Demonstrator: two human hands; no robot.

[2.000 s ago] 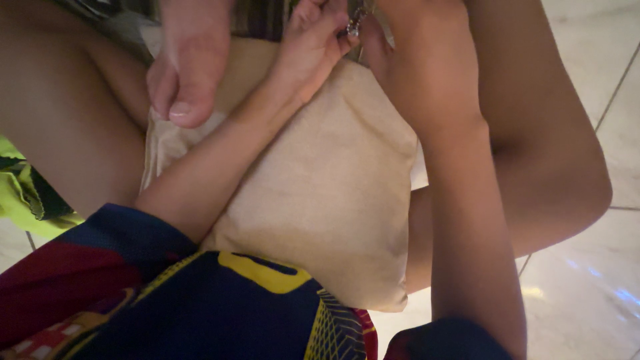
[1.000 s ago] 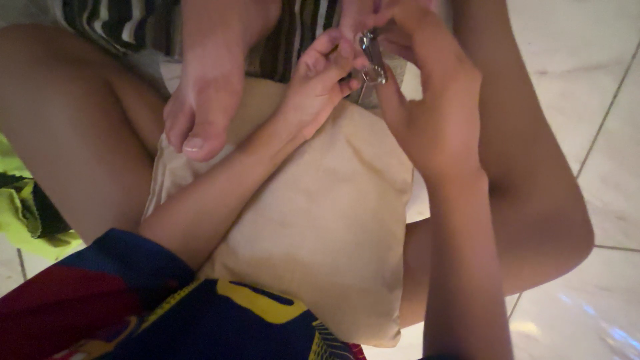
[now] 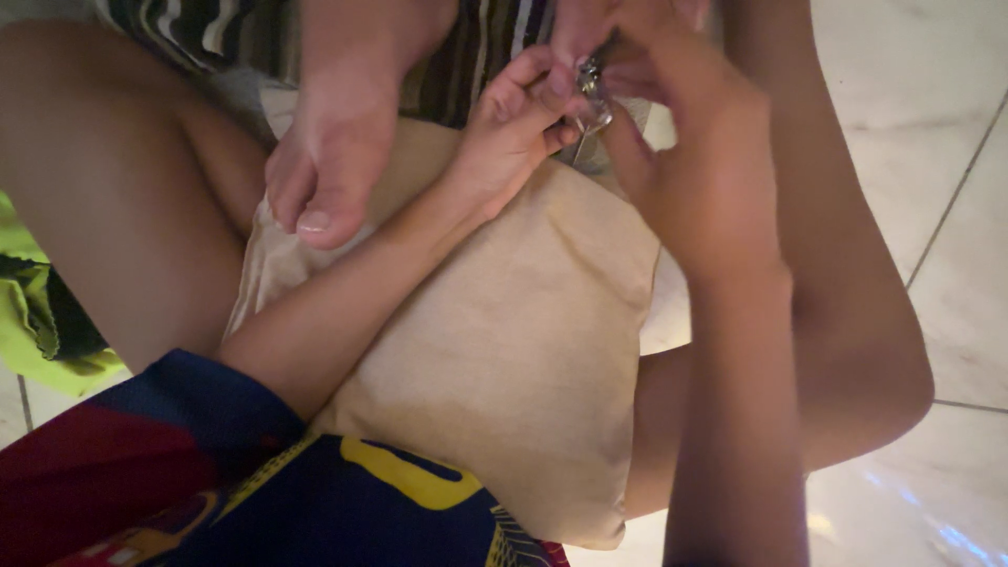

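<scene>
A small shiny metal nail clipper (image 3: 592,98) is at the top, between my two hands. My right hand (image 3: 685,150) has its fingers and thumb closed around it. My left hand (image 3: 520,118) is beside it, fingertips touching another person's toes (image 3: 579,35) at the top edge; whether it also touches the clipper cannot be told. That second foot is mostly hidden by my hands. The other person's nearer foot (image 3: 339,165) rests over the corner of a beige cushion (image 3: 488,339), left of my left hand. The cushion lies on my lap, under my left forearm.
My bent legs (image 3: 843,315) flank the cushion. Striped fabric (image 3: 465,55) is behind the feet. A bright yellow-green and dark cloth (image 3: 47,331) lies at the left on the pale tiled floor (image 3: 906,157).
The feet and hands sit lower in view than two seconds ago, as the view has shifted. The clipper stays between my hands, at a different angle from one second ago.
</scene>
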